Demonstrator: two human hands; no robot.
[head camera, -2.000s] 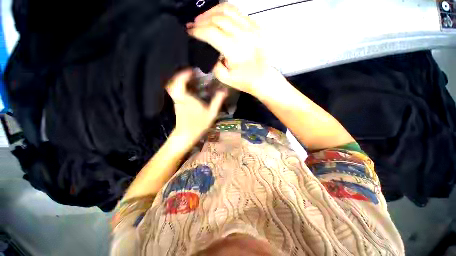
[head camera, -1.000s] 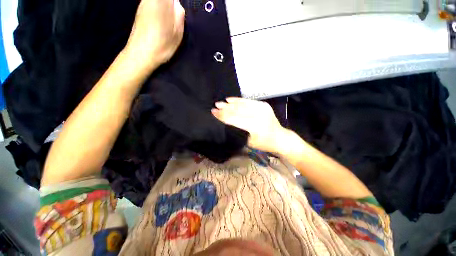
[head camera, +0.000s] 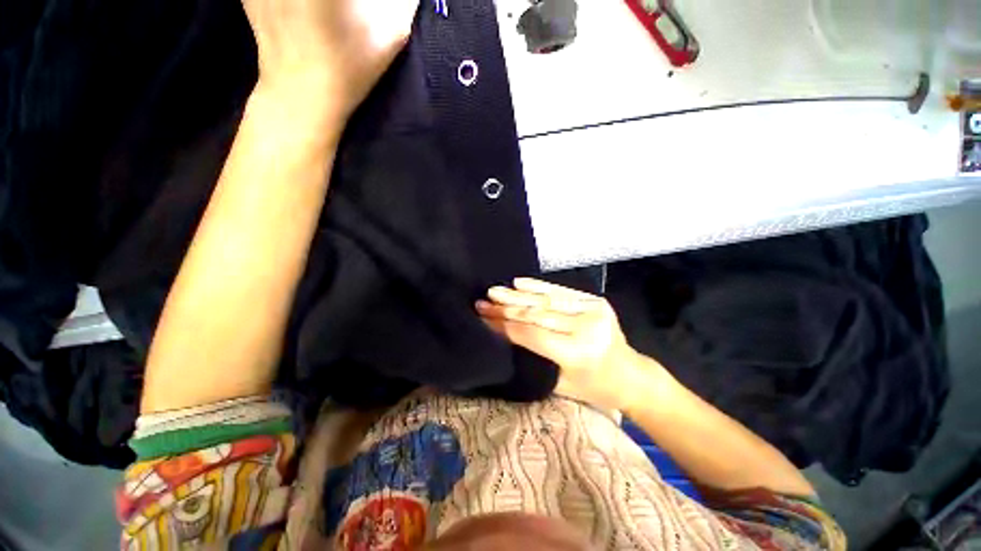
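A black garment piece (head camera: 398, 258) lies over the table's front edge and down onto the lap. Its ribbed band (head camera: 463, 129) runs along the right side, with silver rings (head camera: 493, 188) spaced along it. My left hand (head camera: 333, 43) is on the cloth at the top, partly cut off by the picture's edge; its fingertips are not visible. My right hand (head camera: 570, 334) is at the lower end of the band, fingers on top of the cloth, holding its edge at the table's front. Red-handled snips (head camera: 669, 32) lie on the machine bed at the top.
The white machine table (head camera: 731, 161) stretches to the right. A dark grey knob (head camera: 549, 24) sits at the top, beside the band. Crumpled black cloth (head camera: 785, 334) hangs at the right, and more black cloth (head camera: 97, 161) fills the left side.
The hands have parted from close together; my left hand moved up along the cloth and my right down. The band now lies straightened out, and the snips and knob have come into view.
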